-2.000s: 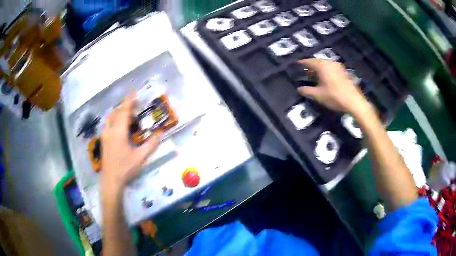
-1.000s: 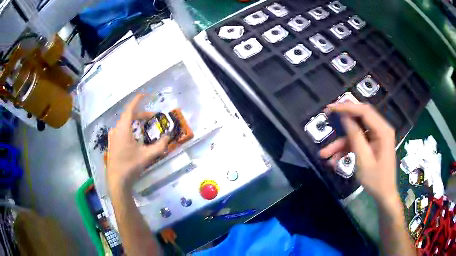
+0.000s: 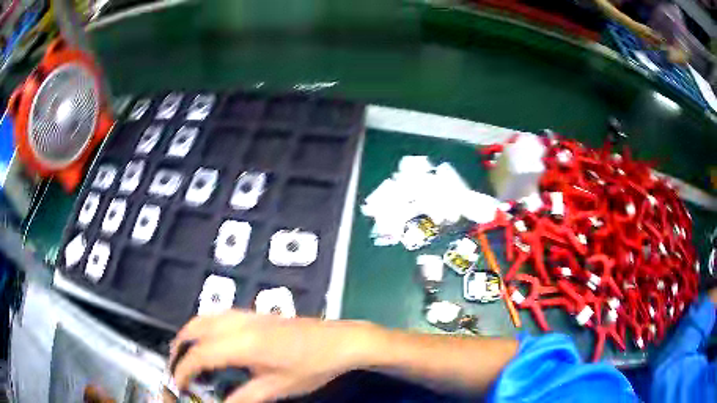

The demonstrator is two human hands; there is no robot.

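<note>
My right hand (image 3: pixel 259 354) reaches in from the lower right, its fingers pointing left, by the near edge of the foam tray (image 3: pixel 177 269). A dark piece with silver and gold bits, seemingly a watch case (image 3: pixel 228 381), shows between thumb and fingers; the grip is blurred and partly cut off by the bottom edge. Pale back covers (image 3: pixel 233 242) with dark centres lie in several tray pockets. Open watch cases (image 3: pixel 481 286) with gold-yellow insides lie on the green mat. My left hand is out of the picture.
White film pieces (image 3: pixel 421 193) are piled right of the tray. A large heap of red clamps (image 3: pixel 605 252) lies farther right, with a whitish bottle (image 3: pixel 520 165) and orange stick (image 3: pixel 500 279) beside it. An orange-red fan (image 3: pixel 63 114) stands upper left; the press (image 3: pixel 47 330) shows lower left.
The view has swung right and rolled, bringing in the fan and the whole red heap. My right hand has moved off the tray covers to the tray's near edge; my left hand has left view.
</note>
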